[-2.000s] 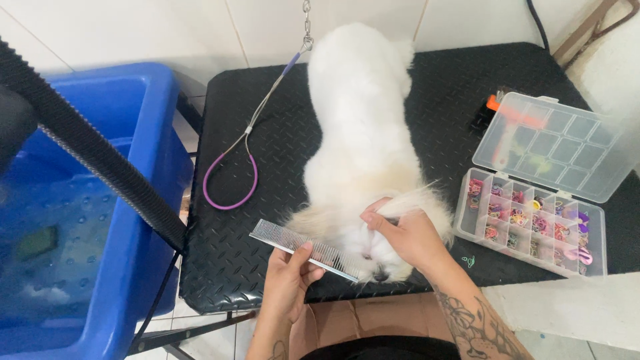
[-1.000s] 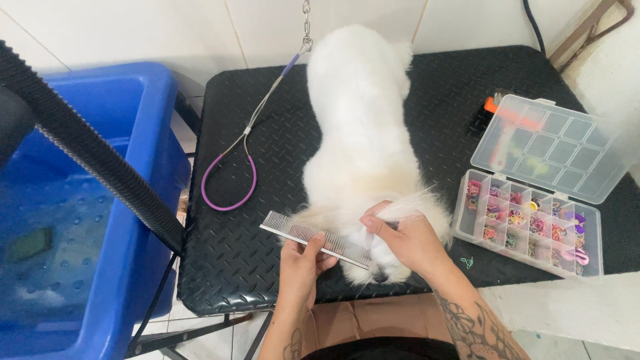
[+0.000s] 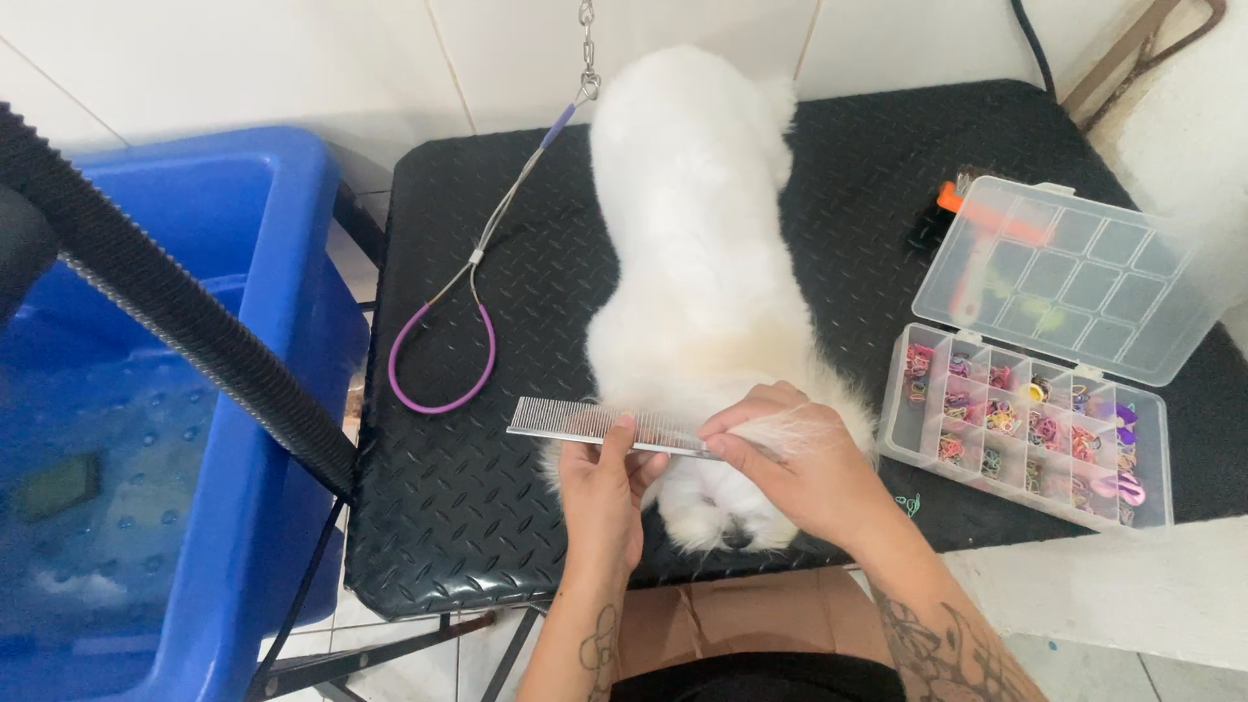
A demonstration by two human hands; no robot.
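A white, long-haired small dog (image 3: 697,244) lies on a black textured grooming table (image 3: 468,526), its head at the near edge. My left hand (image 3: 606,487) grips a metal grooming comb (image 3: 561,419) by its spine, teeth pointing away from me. The comb's right end meets the fingers of my right hand (image 3: 790,458), which pinches a lock of long pale hair (image 3: 795,427) above the dog's head. The dog's nose shows just below my hands; its eyes cannot be made out clearly.
An open clear plastic organizer (image 3: 1024,419) holds small colored elastics, right of the dog. An orange-headed tool (image 3: 1014,229) shows through its lid. A purple grooming loop (image 3: 492,336) hangs from a chain (image 3: 587,49). A blue tub (image 3: 302,244) with water and a black ribbed arm (image 3: 185,302) stand left.
The comb has moved up from beside the dog's face to the pinched hair, and lies more level. My left hand has moved with it. My right hand still pinches the hair.
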